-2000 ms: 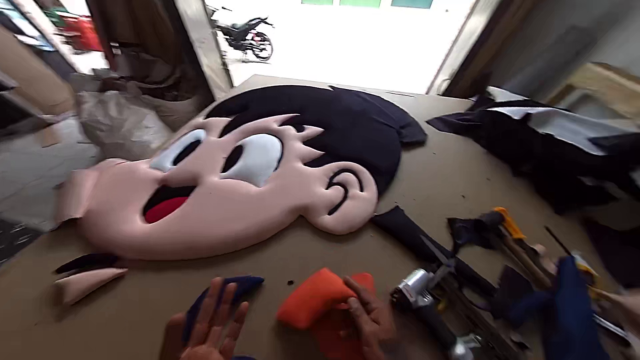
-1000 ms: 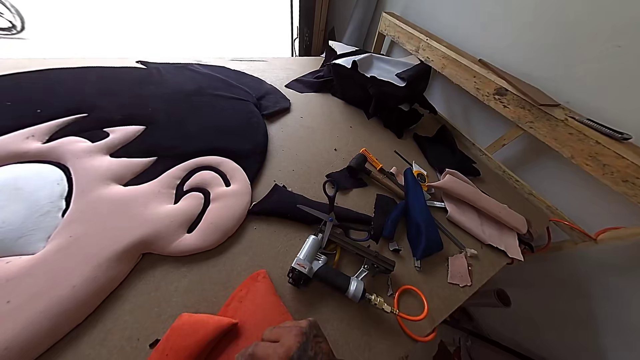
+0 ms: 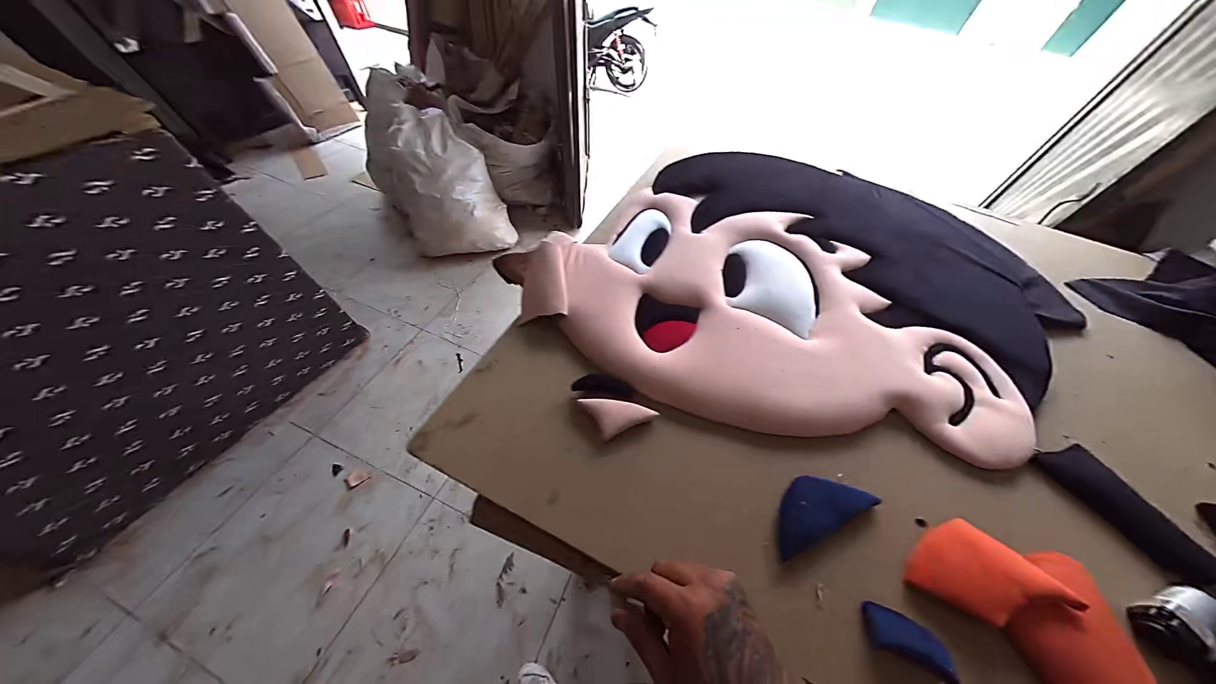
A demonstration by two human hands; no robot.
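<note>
My right hand (image 3: 679, 608), tattooed on its back, is at the near edge of the brown board-topped table (image 3: 722, 494), palm down with fingers bent and partly apart; nothing shows between them. My left hand is out of view. Two dark blue padded pieces, one a wedge (image 3: 822, 513) and one narrower (image 3: 907, 641), lie right of my hand. Beyond them are overlapping orange padded pieces (image 3: 988, 579). A large padded cartoon face (image 3: 760, 370) with black hair (image 3: 855, 228) lies across the table. A small pink piece (image 3: 616, 416) sits below its chin.
A metal air tool (image 3: 1178, 617) is partly visible at the right edge, near a black fabric strip (image 3: 1130, 508). A patterned dark panel (image 3: 142, 332) stands left. White sacks (image 3: 437, 180) stand by the doorway. Scraps litter the tiled floor (image 3: 380, 570).
The view has swung far to the left since a second ago. My right hand has left the orange pieces and is now at the table edge. My left hand, seen two seconds ago, is out of view.
</note>
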